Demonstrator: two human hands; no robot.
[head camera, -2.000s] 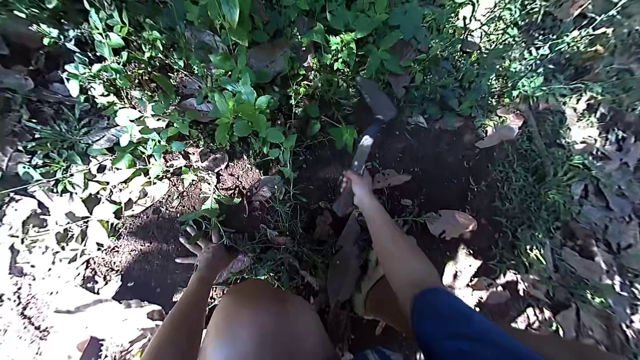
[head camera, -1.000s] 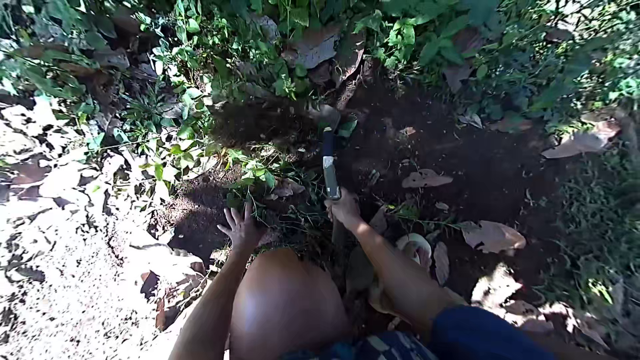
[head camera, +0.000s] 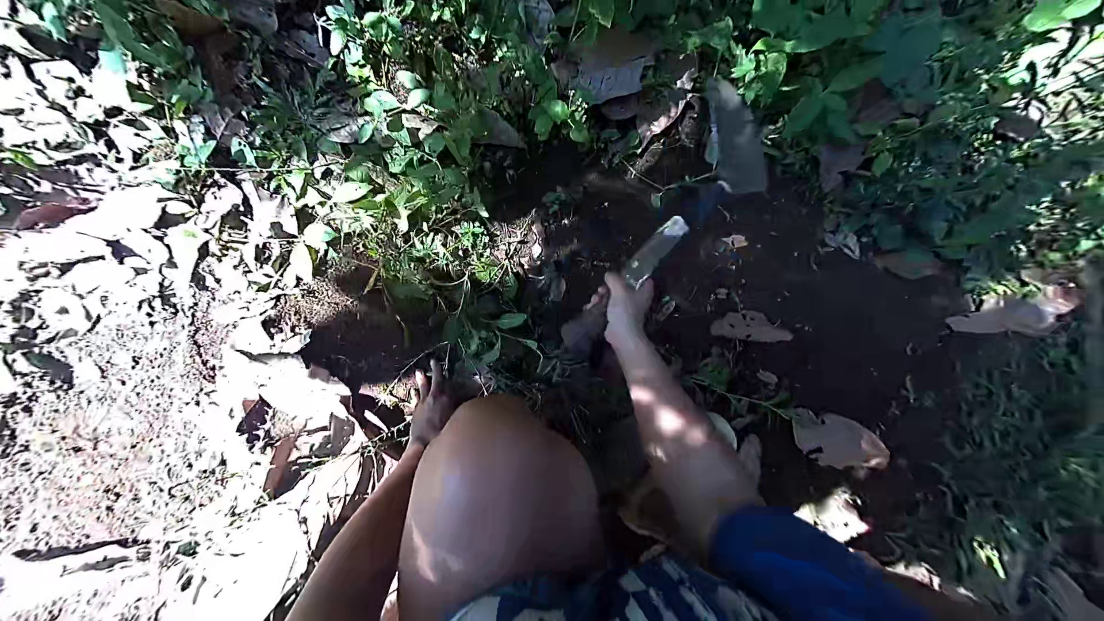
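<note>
My right hand (head camera: 627, 306) grips the handle of a hand tool, likely a hoe or a similar digging tool, whose pale handle section (head camera: 655, 250) points up and right. Its wide grey metal blade (head camera: 737, 142) is over the dark soil at the edge of the green plants and is slightly blurred. My left hand (head camera: 431, 405) is low beside my knee, near thin stems and a shaded patch of soil; its fingers are partly visible and no tool shows in it. Uprooted-looking green weeds (head camera: 492, 332) lie between the two hands.
Leafy green plants (head camera: 423, 138) grow along the top. Dry brown leaves (head camera: 837, 438) lie on the dark bare soil (head camera: 862, 336) at the right. Sunlit leaf litter (head camera: 129, 224) covers the left side. My bent knee (head camera: 500, 483) is between my arms.
The tool's blade has swung up and to the right since a second ago, when it was nearer the weeds. My left hand, spread above the soil before, is now lower beside my knee.
</note>
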